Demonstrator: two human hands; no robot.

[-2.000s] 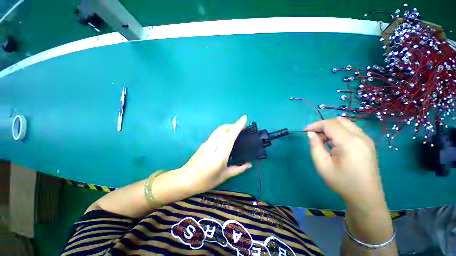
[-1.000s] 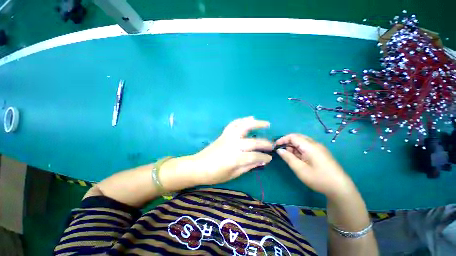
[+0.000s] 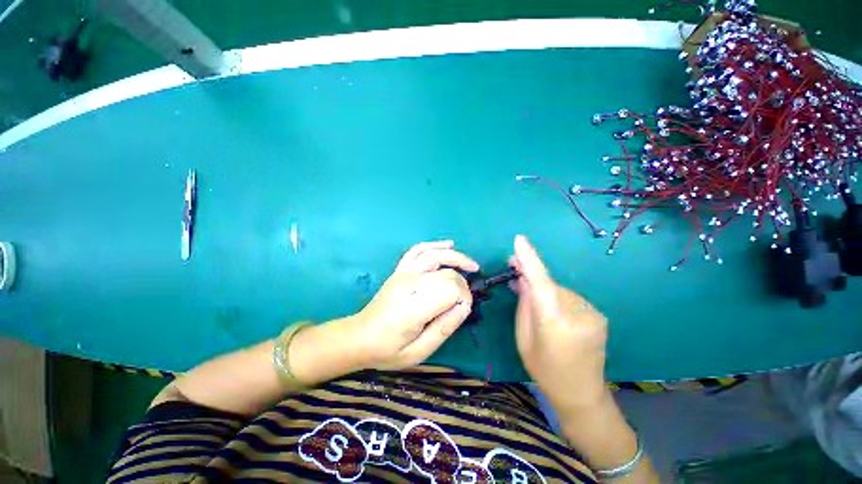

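My left hand (image 3: 422,304) is closed around a black plastic housing (image 3: 478,295), which it mostly covers. Two black prongs (image 3: 498,279) stick out to the right. My right hand (image 3: 558,331) is upright at the prong tips, fingers pointing away from me; the thumb side touches or nearly touches the tips. Whether it pinches a wire or prong is hidden. A thin dark red attached lead (image 3: 489,369) hangs from the housing toward my striped shirt.
A large red wire pile (image 3: 756,123) with white tips lies at right, with a loose lead wire (image 3: 560,188) to its left. Black housings (image 3: 809,265) sit at far right. Tweezers (image 3: 189,216) and a white ring (image 3: 8,266) lie left. A white rail (image 3: 425,47) runs behind.
Two seconds ago my right hand held a thin wire right of the prongs. It moved in to the prongs, then turned upright beside their tips. The left fingers closed further over the housing.
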